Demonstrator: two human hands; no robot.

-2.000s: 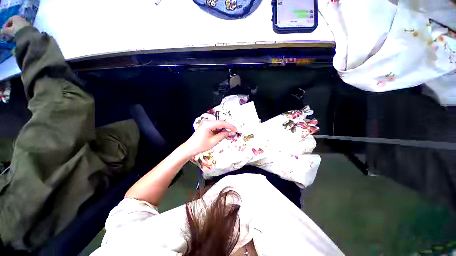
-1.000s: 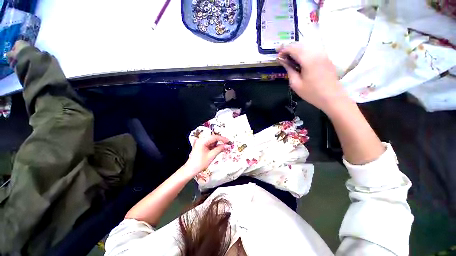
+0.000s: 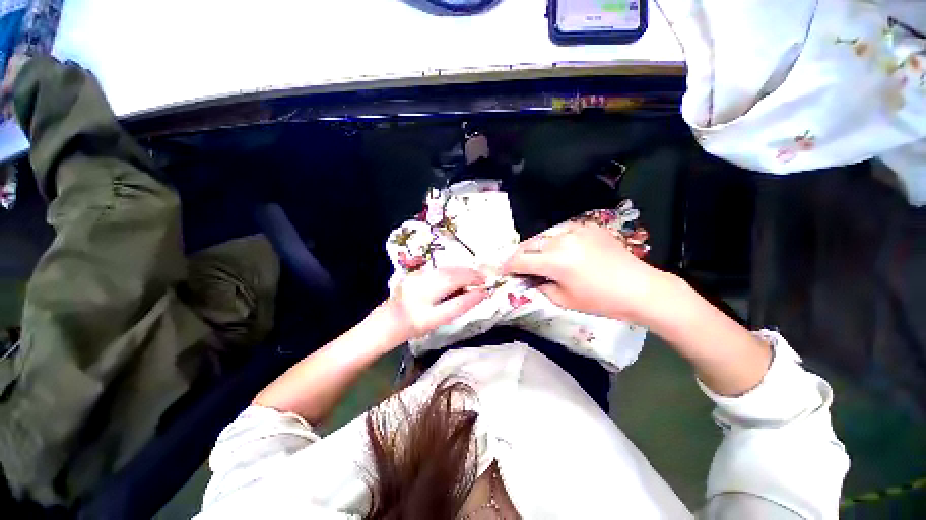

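A white floral garment piece [image 3: 475,225] lies bunched on my lap. My left hand [image 3: 439,298] pinches the cloth near its middle. My right hand [image 3: 579,269] meets it there, fingertips close to the left ones, with a small dark thing partly showing under its fingers; I cannot tell what it is. Any needle or thread is too fine to see.
A white table [image 3: 305,46] runs across the top. A phone [image 3: 597,18] and a tray's rim [image 3: 453,5] show at its edge. A floral garment pile [image 3: 772,91] hangs over at right. A person in olive clothing [image 3: 102,264] sits at left.
My right hand has come back from beside the phone to the cloth on my lap and now meets my left hand. The view has tilted down, so less of the tray shows.
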